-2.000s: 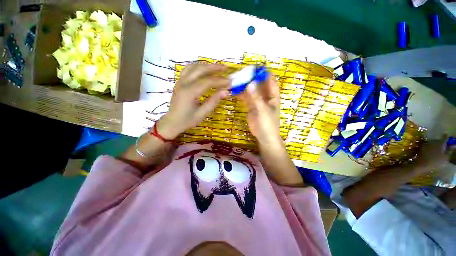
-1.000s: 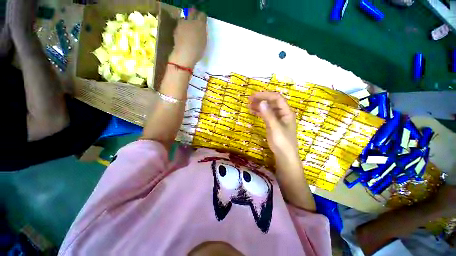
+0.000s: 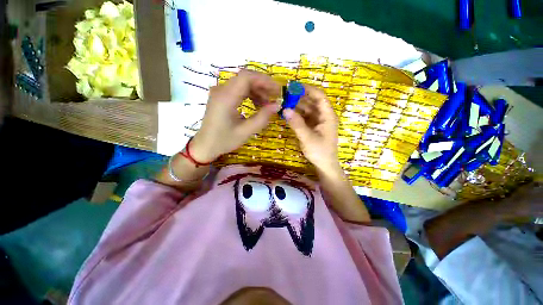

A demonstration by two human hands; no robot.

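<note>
A blue battery cell (image 3: 293, 94) is held between my two hands, above gold strips. My left hand (image 3: 238, 110) and my right hand (image 3: 315, 122) both have their fingers on it. The gold wired strips (image 3: 369, 119) lie in rows like a sheet on the white work sheet (image 3: 238, 30), with thin dark leads at the left end. Another blue cell (image 3: 185, 31) lies on the white sheet near the cardboard tray. Blue cells with cream pads (image 3: 458, 128) are heaped to the right of the strips.
A cardboard tray (image 3: 153, 53) at upper left holds pale yellow pieces (image 3: 107, 50). Another person's arm (image 3: 476, 223) is at lower right by more gold strips (image 3: 506, 173). The green conveyor belt (image 3: 393, 21) carries blue cells at the top right. Small dark parts (image 3: 30, 68) lie at far left.
My left hand has come back from beside the tray to my right hand, and both now hold a blue cell. A blue cell now shows beside the tray. The arm at far left is gone.
</note>
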